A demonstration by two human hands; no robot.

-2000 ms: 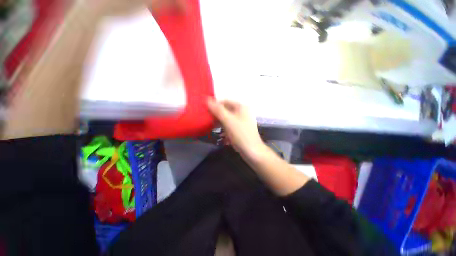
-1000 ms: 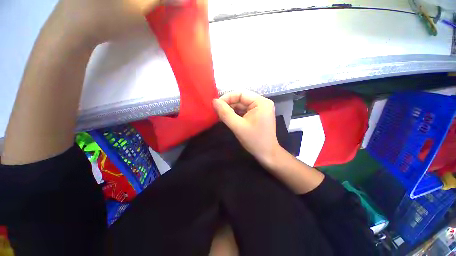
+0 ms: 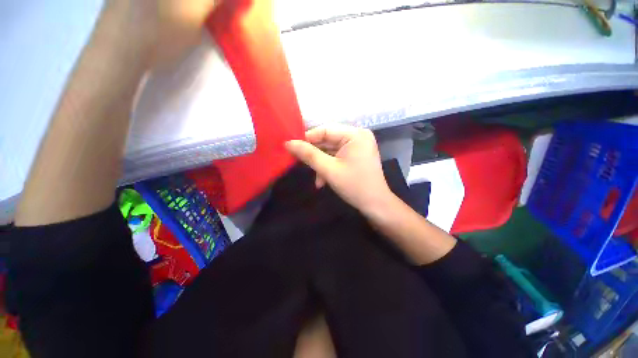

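Note:
A bright red fabric piece [image 3: 269, 105] runs from the top of the view down over the table's front edge, and its lower end hangs toward the lap. My right hand [image 3: 343, 162] pinches its right edge between thumb and fingers, just in front of the table edge. My left hand [image 3: 183, 21] is at the top, blurred and partly cut off by the picture's edge, at the fabric's upper part; its fingers are hard to make out. The needle area is out of view.
The white table [image 3: 434, 63] bears green-yellow snips [image 3: 596, 19] at the far right. Below are a left blue crate [image 3: 185, 224] with red cloth and green strips, red cut pieces [image 3: 490, 178] beside a white surface, a right blue crate [image 3: 577, 185] and a teal object [image 3: 528, 285].
The view has tilted down since two seconds ago, and the machine head has left the picture. My right hand's thumb now overlaps the fabric edge more than one second ago.

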